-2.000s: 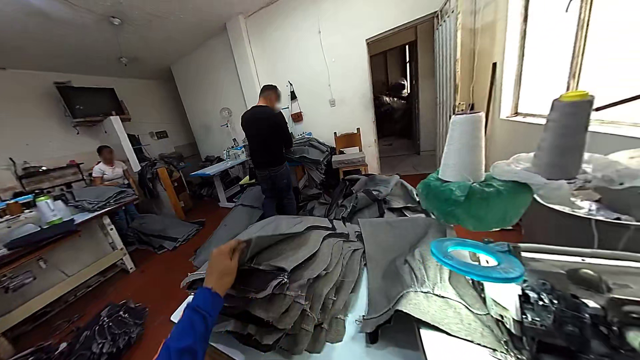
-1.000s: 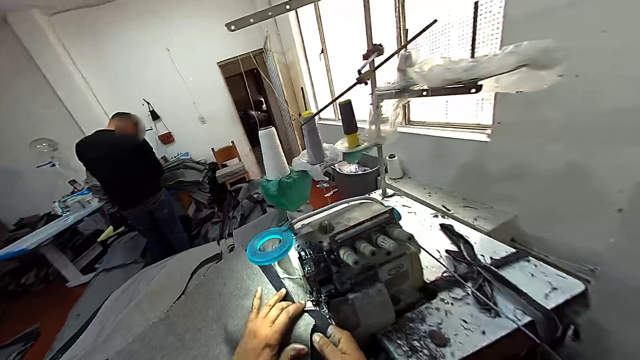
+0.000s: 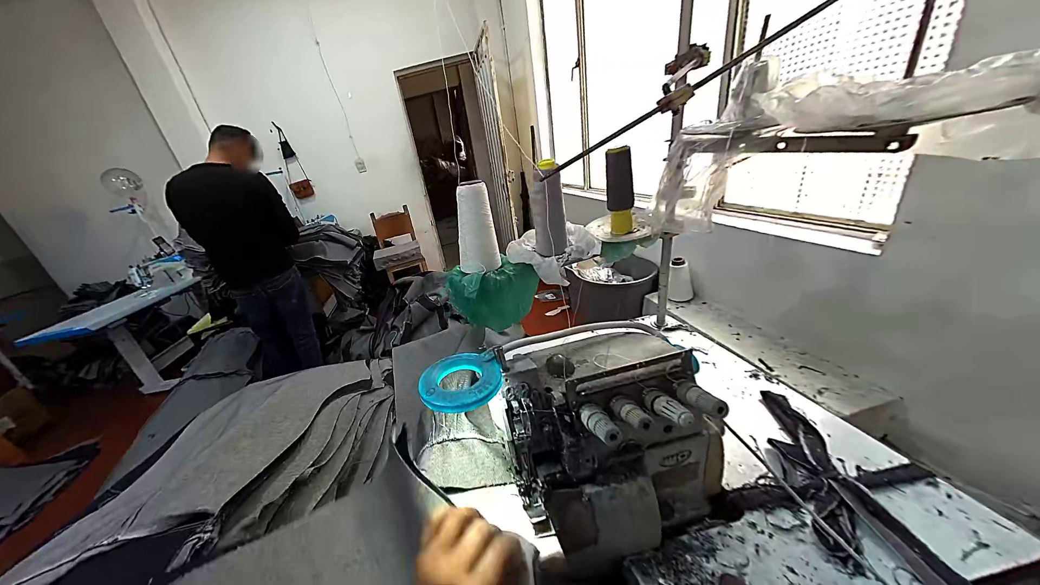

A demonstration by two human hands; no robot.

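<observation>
At the bottom centre, a blurred hand (image 3: 467,548), most likely my right, is closed on the edge of a grey fabric panel (image 3: 325,536). My left hand does not show. Just right of the hand stands an overlock sewing machine (image 3: 642,471) with a row of tension dials (image 3: 630,413). A blue ring (image 3: 461,382) sits at its upper left, above a light grey piece of cloth (image 3: 463,455). To the left lies a layered stack of grey fabric pieces (image 3: 268,431). White and grey thread cones (image 3: 478,227) stand behind the machine.
Dark fabric scraps (image 3: 812,479) and lint lie on the white machine table (image 3: 934,520). Behind are a bin (image 3: 613,292), a metal thread stand (image 3: 668,276) and a chair (image 3: 396,244). A person in black (image 3: 236,236) stands at the back left, beside a blue-edged table (image 3: 106,313).
One second ago both hands were on fabric at the machine's front; now one hand shows, lower in view, with a grey panel raised to its left. The view has swung right since the first frame.
</observation>
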